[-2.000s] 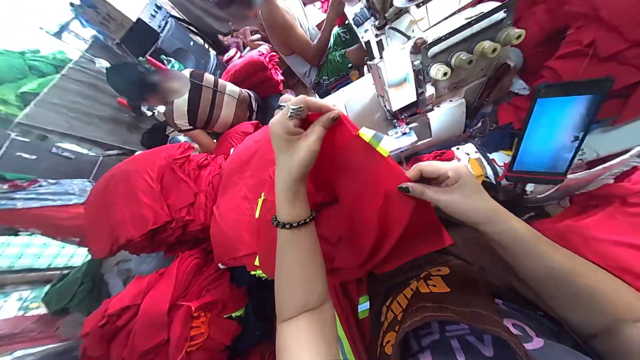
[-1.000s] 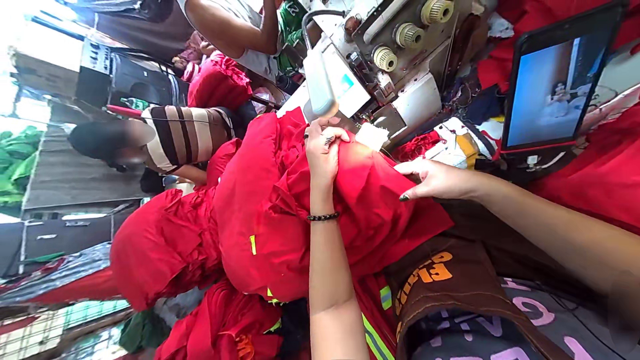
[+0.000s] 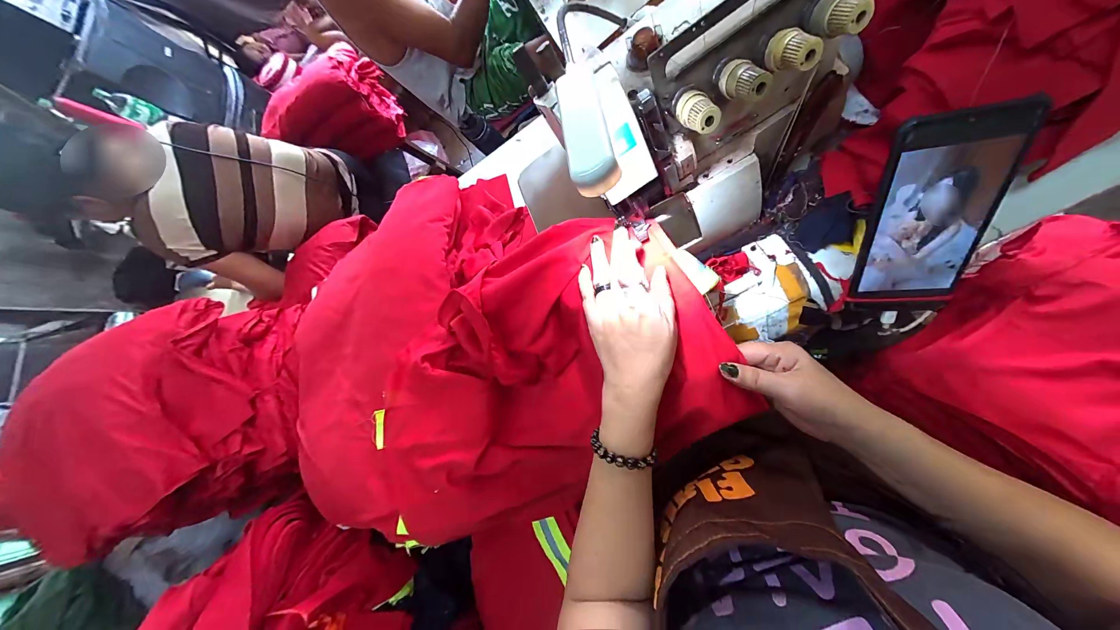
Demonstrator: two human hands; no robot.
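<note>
Red fabric (image 3: 525, 420) lies over my lap and reaches up to the needle area of an industrial sewing machine (image 3: 717, 166). My left hand (image 3: 632, 319), with a ring and a beaded bracelet, rests on the cloth with its fingertips close to the presser foot (image 3: 634, 229). Lower right, my right hand (image 3: 779, 376) pinches the fabric's edge between thumb and fingers. A lit lamp head (image 3: 588, 131) hangs just above the foot. Several tension dials (image 3: 744, 79) line the machine's front.
A tablet or phone (image 3: 949, 206) showing a video stands right of the machine. Red cloth piles (image 3: 1006, 350) lie at right and more (image 3: 157, 429) at left. A person in a striped shirt (image 3: 245, 188) sits at upper left; another person's arm (image 3: 411, 31) shows at the top.
The fabric edge has come to the machine's foot, with my left hand now flat on it instead of raised and gripping. My right hand still holds the edge. The view has moved nearer the machine.
</note>
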